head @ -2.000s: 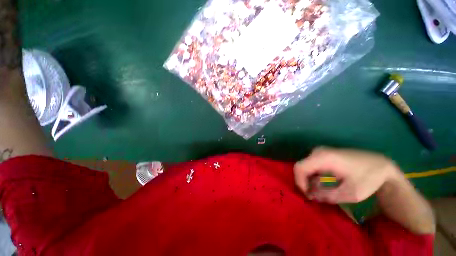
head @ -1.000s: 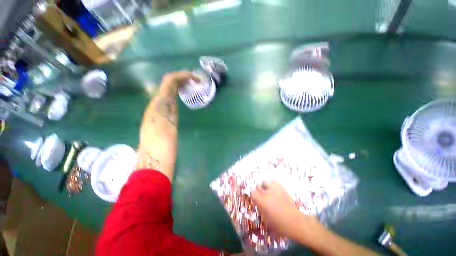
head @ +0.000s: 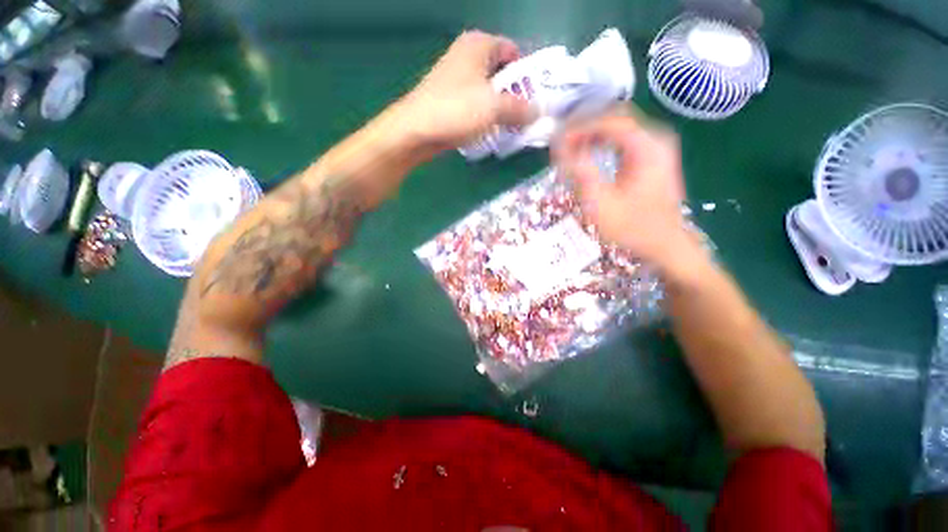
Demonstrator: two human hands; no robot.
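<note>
My left hand holds a white clip fan part above the green bench, beyond the bag. My right hand is blurred, at the part's near right side over the bag's far edge; whether its fingers hold a small piece cannot be seen. The clear parts bag lies below the hands, full of coppery and silver pieces, with a white label. A tiny loose square piece lies near the bag's near corner.
White clip fans stand at the right and back right. Another fan housing lies left, beside a coppery pile and a hammer. More white parts are far left. A clear bag lies at the right edge.
My left hand has brought the fan part from the back left towards the centre, above the bag. My right hand has moved from the bag's contents up to the part. The view has shifted.
</note>
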